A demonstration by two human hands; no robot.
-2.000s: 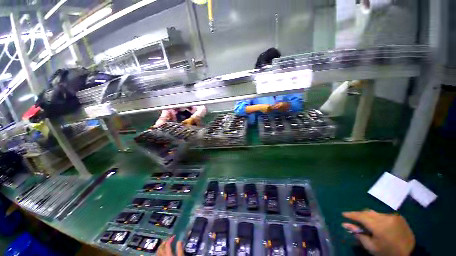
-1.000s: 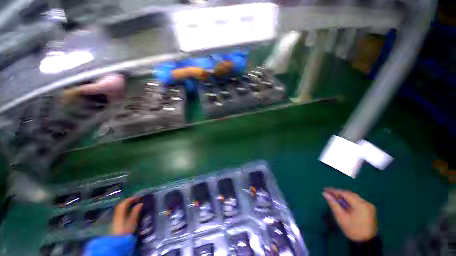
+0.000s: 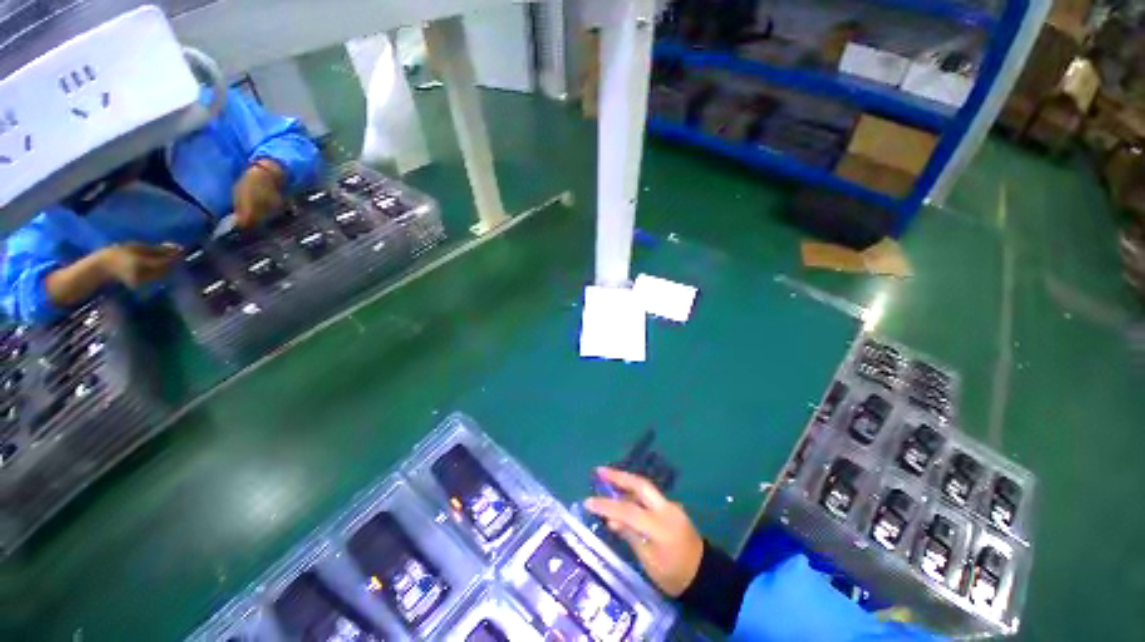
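A clear blister tray lies at the bottom centre. Black handheld units sit in its pockets, with silvery-blue electronics and small orange specks showing. My right hand is at the tray's right edge, fingers bent together around a small, thin, dark purplish item, perhaps tweezers, mostly hidden by the fingers. Small black pads lie in a group on the green mat just beyond my fingers. My left hand is not in view.
White paper sheets lie by a metal post. Stacked trays of units stand at the right. Across the bench, a person in a blue smock works over stacked trays. A blue rack and a power strip show too.
The view has swung right, bringing the right-hand tray stack and blue rack into sight. My left hand has gone out of view. My right hand is now close to the tray's edge.
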